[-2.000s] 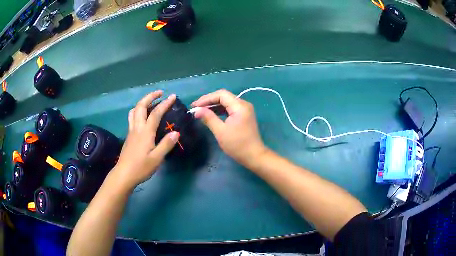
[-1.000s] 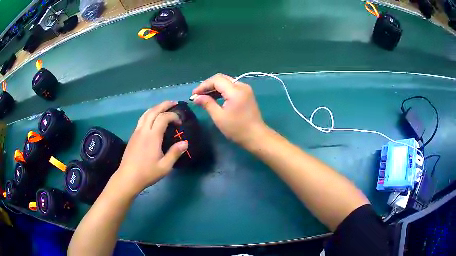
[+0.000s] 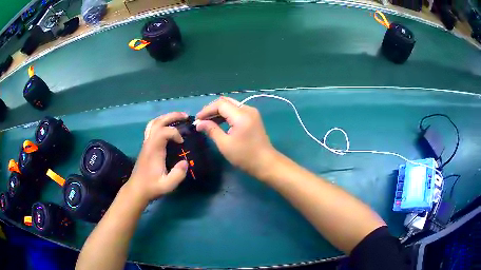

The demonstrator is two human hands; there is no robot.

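A black barrel speaker [image 3: 199,158] with orange-red plus and minus marks stands on the green bench in front of me. My left hand [image 3: 161,155] grips its left side, thumb near the marks. My right hand [image 3: 234,132] pinches the white cable plug [image 3: 197,123] at the speaker's upper edge. Whether the plug is seated in the port cannot be told. The white cord [image 3: 296,113] runs right through a loop to the light-blue tester [image 3: 416,185] with a pale bright screen.
Several black speakers [image 3: 99,162], some with orange straps, cluster at left. Beyond the pale dividing edge, more speakers stand on the green strip [image 3: 274,47]. A black adapter [image 3: 432,142] with cord lies behind the tester. Small parts and a clear bag are at far left.
The plug was away from the speaker one second ago and is now at its upper edge. The speakers on the far strip have shifted left in view.
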